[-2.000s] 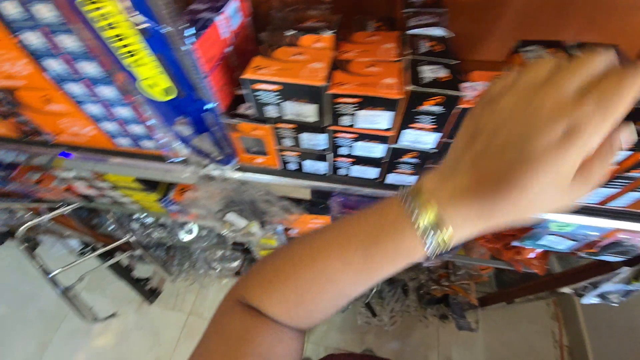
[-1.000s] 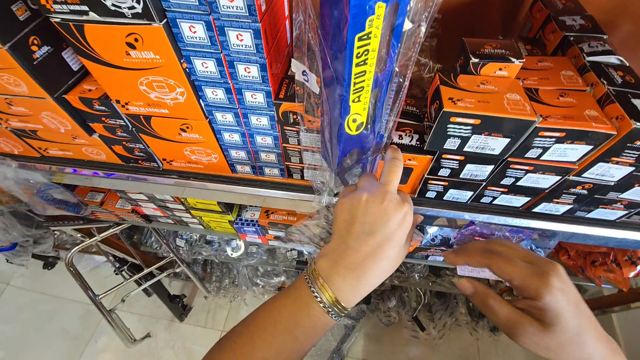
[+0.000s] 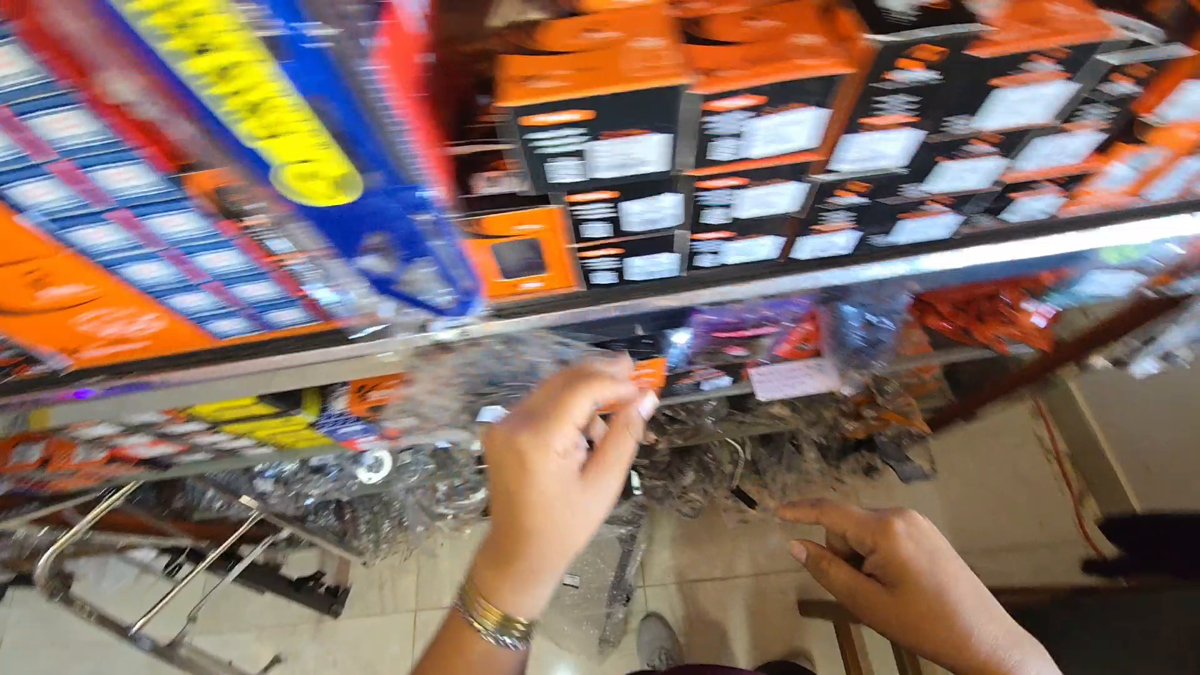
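Observation:
My left hand (image 3: 562, 441), with a gold and silver metal band at the wrist, is just below the shelf edge. Its thumb and index finger are bent toward each other beside a small orange-and-black packet (image 3: 650, 373); blur hides whether they grip it. My right hand (image 3: 891, 572) hangs lower right over the floor, thumb and index finger apart, holding nothing. A blue plastic-wrapped package with a yellow label (image 3: 314, 178) leans on the upper shelf, next to an orange box with a dark window (image 3: 520, 255) and stacked black-and-orange boxes (image 3: 600, 141).
A metal shelf edge (image 3: 600, 305) crosses the view. Blue-and-white boxes (image 3: 141, 225) stand at left. Below are plastic-wrapped parts (image 3: 422, 478), a pink tag (image 3: 794, 379) and red bagged items (image 3: 984, 309). A metal tube rack (image 3: 155, 572) stands on the tiled floor, lower left.
My left hand was over the boxes at right, then at the bottom of the blue package; now it is below the shelf edge. My right hand has come into view since the first frame and moved lower, away from the shelf.

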